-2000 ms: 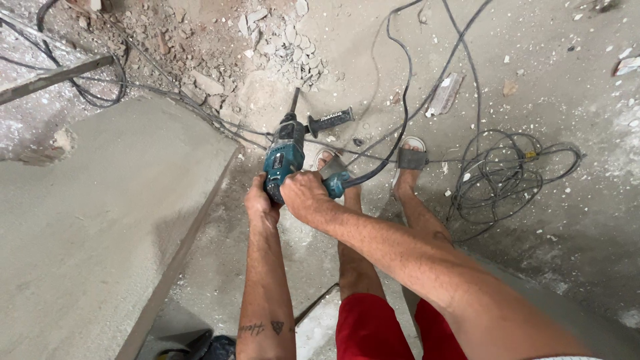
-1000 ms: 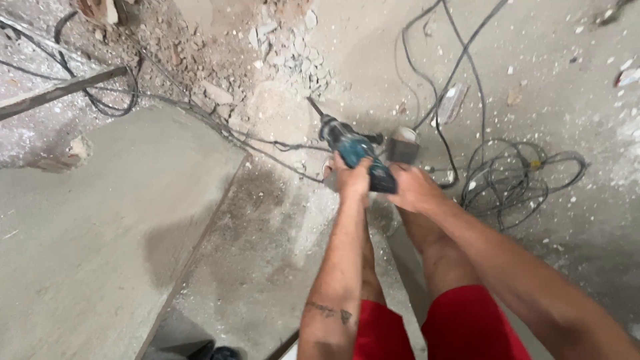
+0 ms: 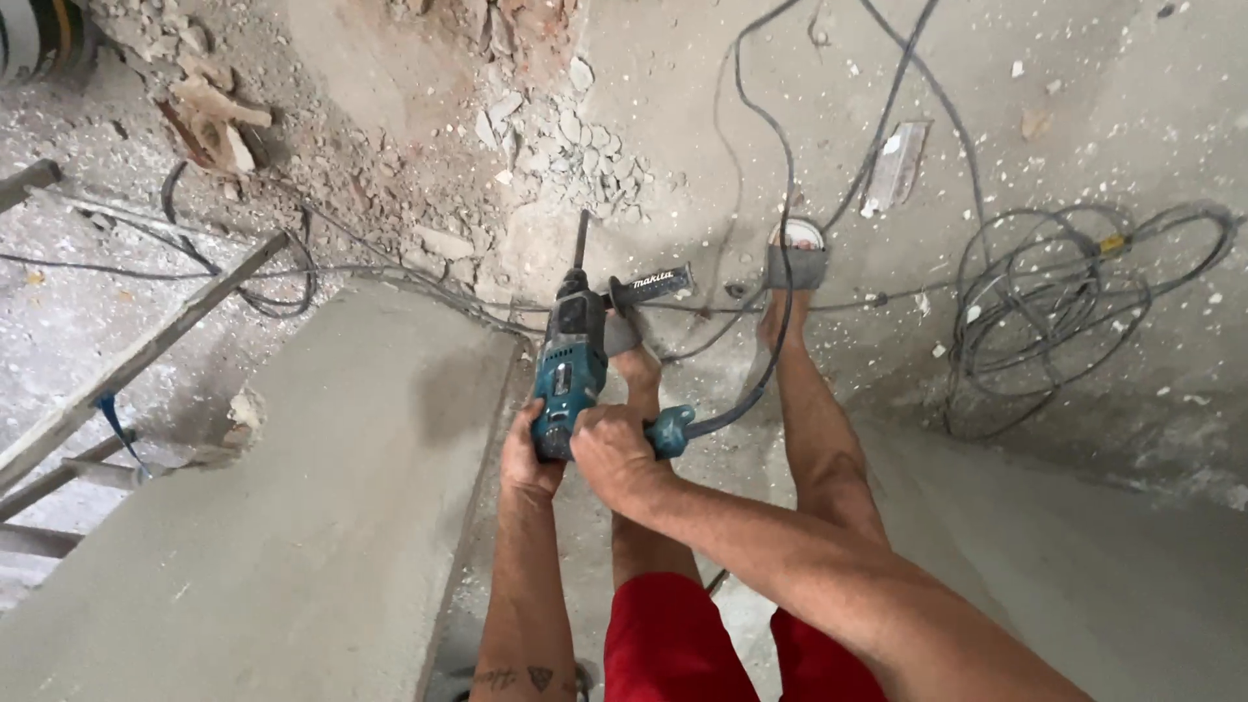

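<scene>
A teal and black Makita rotary hammer drill (image 3: 570, 361) lies in both my hands, its long bit (image 3: 582, 239) pointing up the view to the floor rubble. My left hand (image 3: 531, 453) cups the rear of the motor housing from the left. Around the rear handle is my right hand (image 3: 614, 444), closed, with the cord end of the drill showing past its knuckles. The black side handle (image 3: 651, 285) sticks out to the right of the drill's front, above one sandalled foot. From the drill's rear, a dark power cord (image 3: 785, 195) curves up past my other foot.
Broken plaster and rubble (image 3: 585, 161) lie beyond the bit. A coiled cable (image 3: 1053, 302) sits on the floor at the right, and more cables cross near my feet. At the left are a wooden ladder (image 3: 146, 361) and a broken-edged plastered wall (image 3: 322, 507). A loose fragment (image 3: 895, 168) lies upper right.
From one second ago, the drill and both hands have moved left, and the drill now points nearly straight up the view instead of up and left. Both hands have stayed on it.
</scene>
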